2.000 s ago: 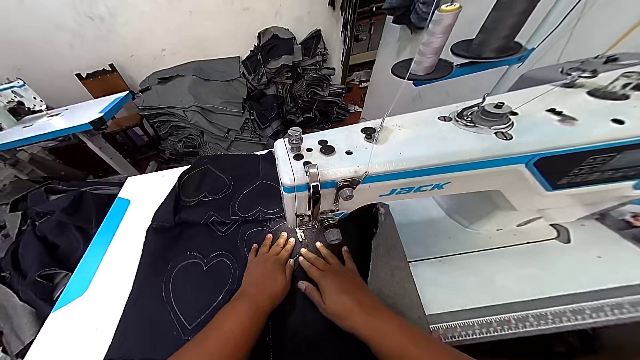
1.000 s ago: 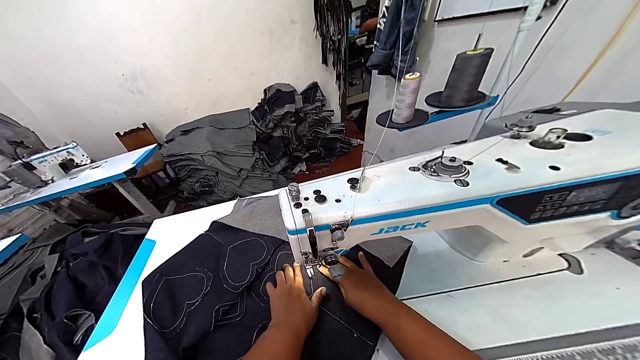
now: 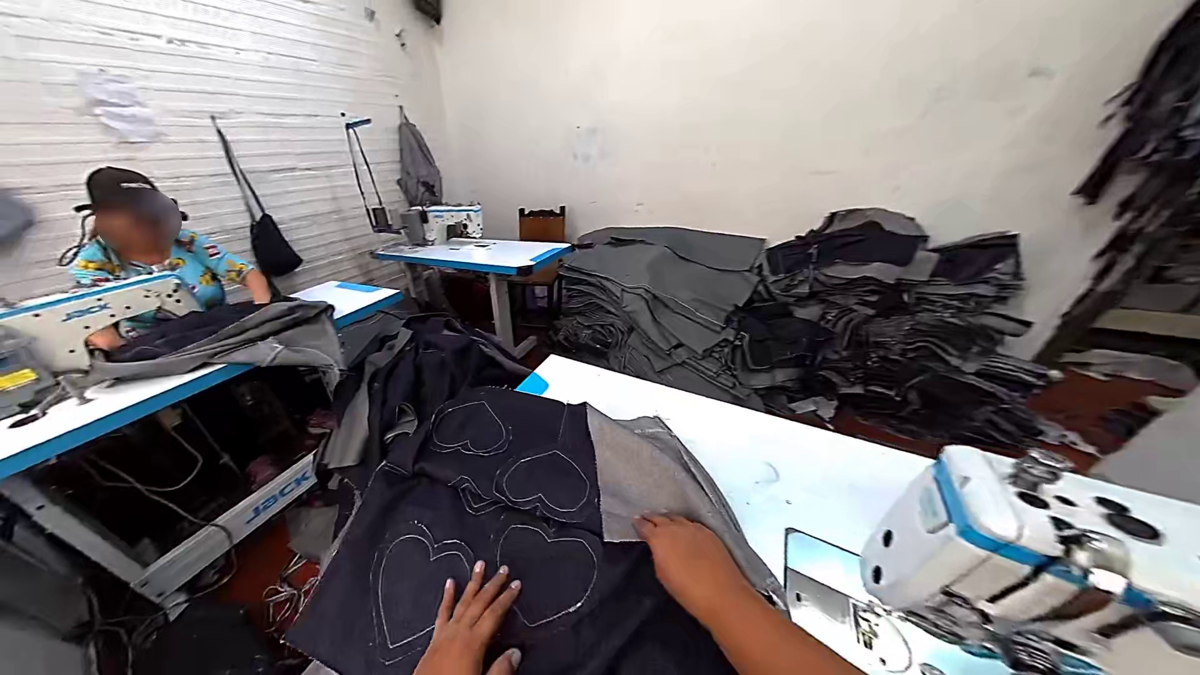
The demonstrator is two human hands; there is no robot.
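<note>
A dark denim piece with heart outlines in pale stitching [image 3: 548,572] lies over the left part of the white sewing table, its grey underside folded up on the right. My left hand [image 3: 473,614] rests on it with spread fingers, between two lower hearts. My right hand [image 3: 689,562] is at the edge of the folded grey part [image 3: 637,469]; its fingertips are partly hidden, and whether they pinch the cloth is unclear. To the right stands the sewing machine head [image 3: 994,544], its metal needle plate [image 3: 834,600] uncovered by cloth.
More dark fabric [image 3: 422,361] hangs beyond the table's left end. At the left a person [image 3: 164,248] works cloth at another sewing machine [image 3: 84,314]. Tall piles of grey and dark cloth [image 3: 675,291] lie by the wall. A further machine table [image 3: 478,255] stands behind.
The denim and both hands have moved left, away from the needle area, where they were one second ago. The view has swung far to the left.
</note>
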